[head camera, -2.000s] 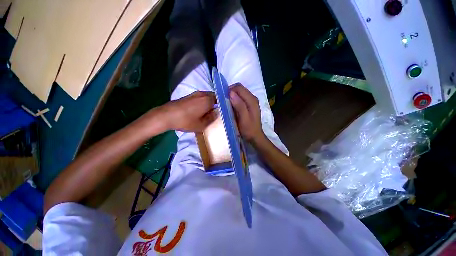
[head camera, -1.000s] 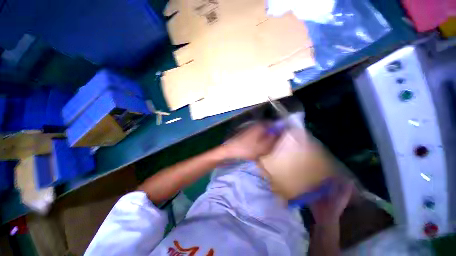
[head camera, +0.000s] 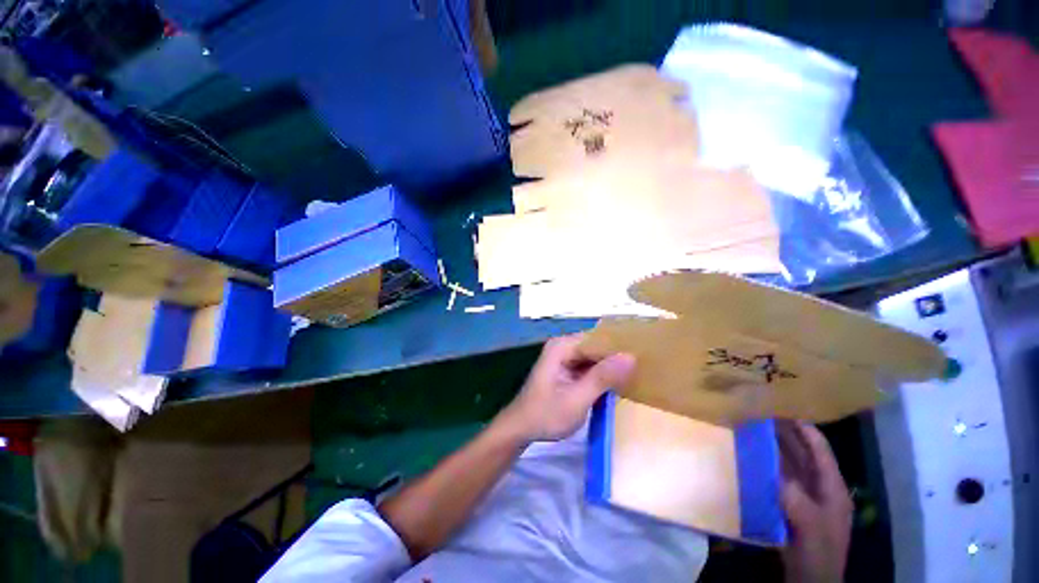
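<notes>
A tuck-top mailer box with blue walls and a plain brown inside is held over my lap. Its brown scalloped lid with a black logo stands open, rising toward the bench. My left hand grips the box at its left upper corner, with the thumb on the brown lid's edge. My right hand is around the box's right blue wall; its fingers are partly hidden behind the wall and lid. Flat box blanks, brown side up, lie on the green bench behind the box.
White sheets and a clear plastic bag lie right of the blanks. Two closed blue boxes, an open box, and a tall blue stack stand left. A machine panel and red sheets are right.
The view has turned toward the bench. The box, seen edge-on earlier and blurred a second ago, now shows its open inside and raised lid. Both hands still hold it.
</notes>
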